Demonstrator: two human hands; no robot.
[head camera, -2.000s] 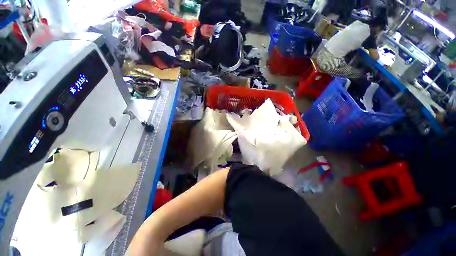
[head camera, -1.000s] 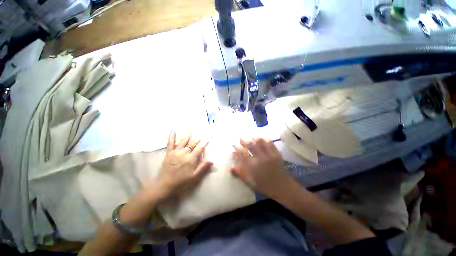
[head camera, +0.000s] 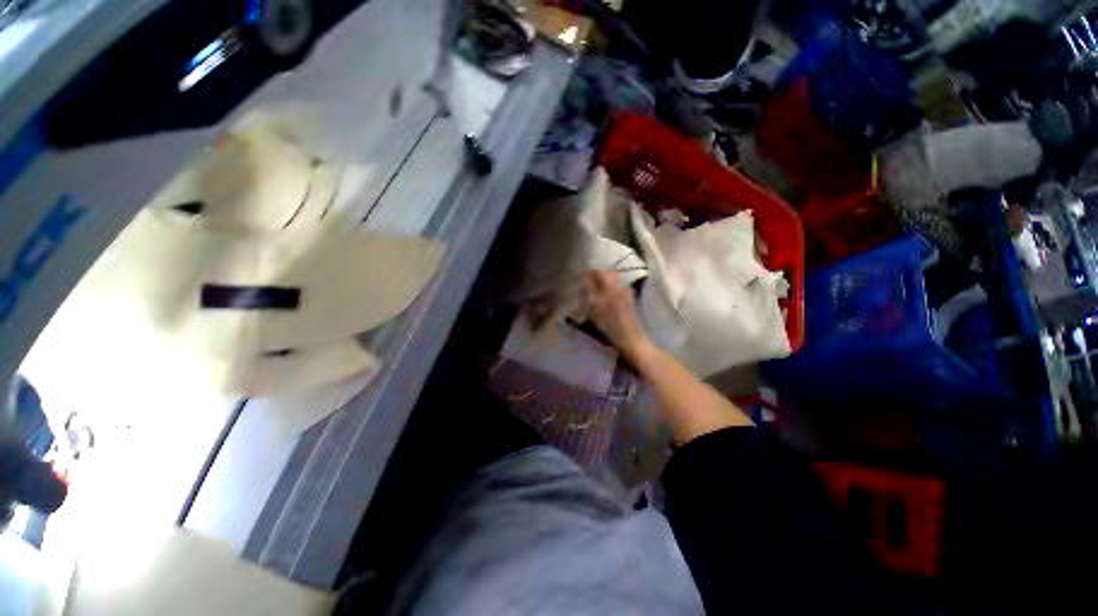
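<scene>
My right hand (head camera: 612, 315) is blurred and reaches down among cream fabric pieces (head camera: 722, 295) at the near side of the red crate. Its fingers are against the cloth, but whether they grip it cannot be seen. My left hand is out of the picture. Beige facing pieces (head camera: 367, 274) lie overlapping on the machine bed, with a small black label (head camera: 251, 297) on them. A cream garment panel (head camera: 199, 584) shows at the bottom left edge. The presser foot area (head camera: 46, 475) is at the far left, blurred and glaring.
The white machine head (head camera: 72, 229) fills the upper left. The grey table edge (head camera: 397, 403) runs diagonally beside my lap. The red plastic crate (head camera: 789, 235) stands right of the table. Beyond are a blue crate (head camera: 867, 289) and a red stool (head camera: 897, 517).
The view has swung from the needle area to the floor at the right. My right hand has left the panel under the needle and moved to the crate; my left hand has gone out of view.
</scene>
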